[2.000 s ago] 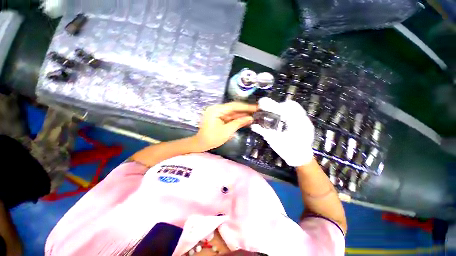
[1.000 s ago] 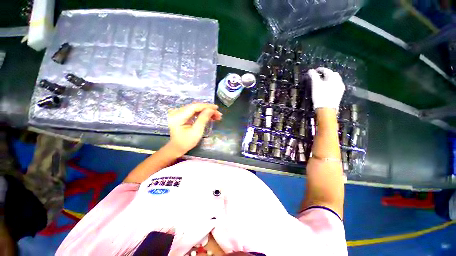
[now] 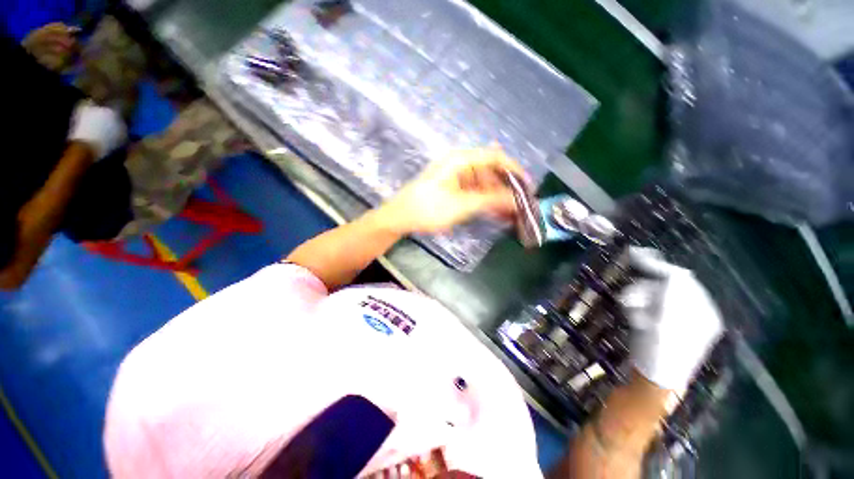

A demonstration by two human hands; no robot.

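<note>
My left hand (image 3: pixel 459 192), bare, holds a dark metal cylindrical part (image 3: pixel 527 210) by its fingertips, beside the small bottle (image 3: pixel 562 217). The part is streaked by motion blur. My right hand (image 3: pixel 676 323), in a white glove, is over the blister tray of parts (image 3: pixel 524 339), with its fingers bent toward the rows. Its fingertips are blurred, and I cannot tell whether they hold a part. The tray holds rows of dark and silvery cylinders. A silvery round cap (image 3: pixel 599 227) is beside the bottle.
A wrapped tray stack (image 3: pixel 421 70) lies at the upper left, with several dark loose parts (image 3: pixel 276 64) on it. Clear-grey empty trays (image 3: pixel 763 122) are at the upper right. A person with a white-gloved hand (image 3: pixel 96 129) is at the left, near a red stool (image 3: pixel 220 224).
The view has turned and blurred. My left hand has moved toward the bottle and now holds a dark part. My right hand has shifted nearer over the tray from its farther rows.
</note>
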